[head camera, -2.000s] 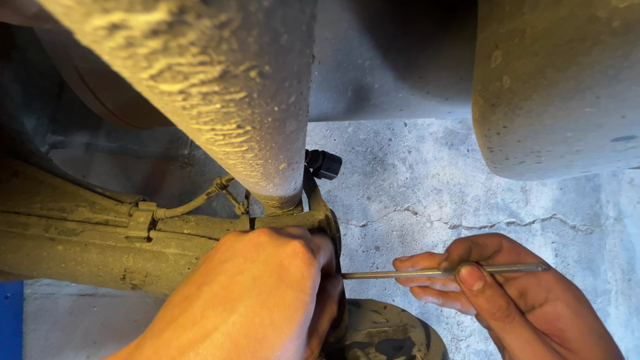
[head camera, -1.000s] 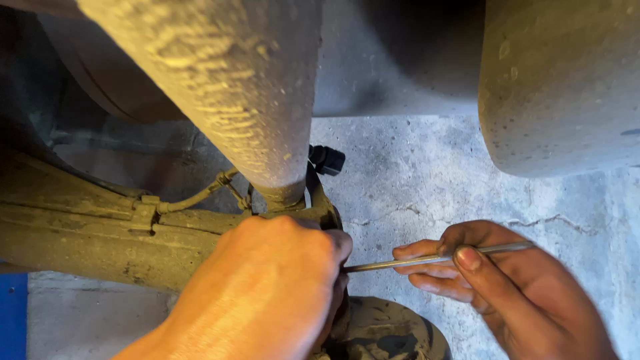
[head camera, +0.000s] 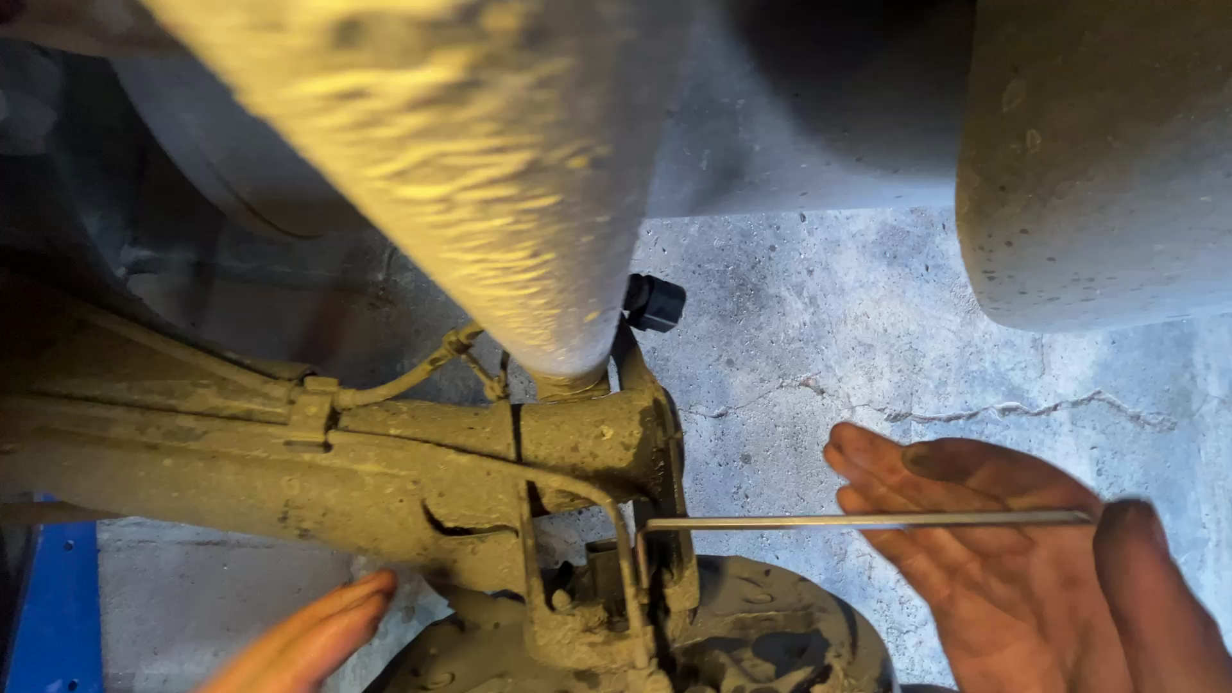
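A thin metal hex key (head camera: 866, 521) lies level, its bent short end at the dirty bracket (head camera: 674, 481) beside the brake backing plate (head camera: 789, 616). Its long end rests against my right hand (head camera: 1020, 558), which is spread, palm up, with the thumb near the tip; the fingers are not closed around it. My left hand (head camera: 308, 635) is at the lower left, only its fingers in view, holding nothing visible. It is apart from the mud-covered axle (head camera: 241, 491) above it. A metal brake line (head camera: 577, 486) curves down to the brake assembly.
A large mud-crusted shock absorber tube (head camera: 462, 173) slants down to the axle. A black plastic cap (head camera: 656, 302) juts out beside its lower end. A big rounded panel (head camera: 1088, 192) hangs at the upper right. Below is cracked concrete floor (head camera: 799, 318); a blue metal part (head camera: 63, 606) stands at lower left.
My left hand has moved away from the bracket toward the lower left, uncovering the short end of the hex key. The fingers of my right hand have spread from their pinch on the shaft.
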